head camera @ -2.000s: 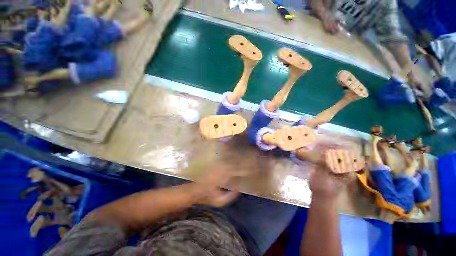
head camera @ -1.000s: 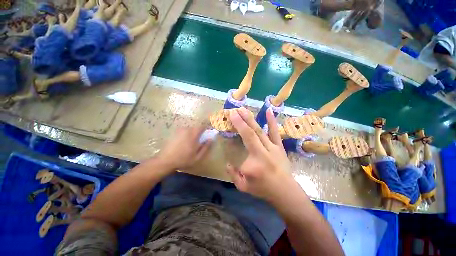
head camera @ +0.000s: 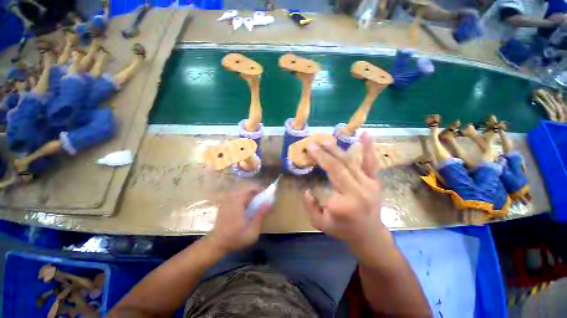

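Three joined leg assemblies stand across the bench edge and belt, with blue shorts parts [head camera: 293,135], pale ruffled cuffs and upright tan legs [head camera: 303,102] ending sole-up. Nearer soles face up at the left assembly [head camera: 231,153] and the middle one [head camera: 303,153]. My left hand [head camera: 238,216] holds a white glue bottle [head camera: 262,201], nozzle pointing up and right, in front of them. My right hand [head camera: 349,192] has its fingers apart; a fingertip lies at the middle sole, and I cannot tell how firmly it touches. This hand partly hides the right assembly's nearer leg.
Joined legs [head camera: 81,93] are piled on cardboard at left, beside another white bottle [head camera: 116,158]. A waist assembly [head camera: 475,180] stands at right. A green belt [head camera: 205,87] runs behind, carrying a shorts piece [head camera: 407,68]. Blue bins [head camera: 118,273] flank my lap. People's hands show across the belt.
My right fingers have moved from the left sole to the middle one. My left hand has drawn back from the left assembly, and the bottle shows clearly in it. The camera view has turned.
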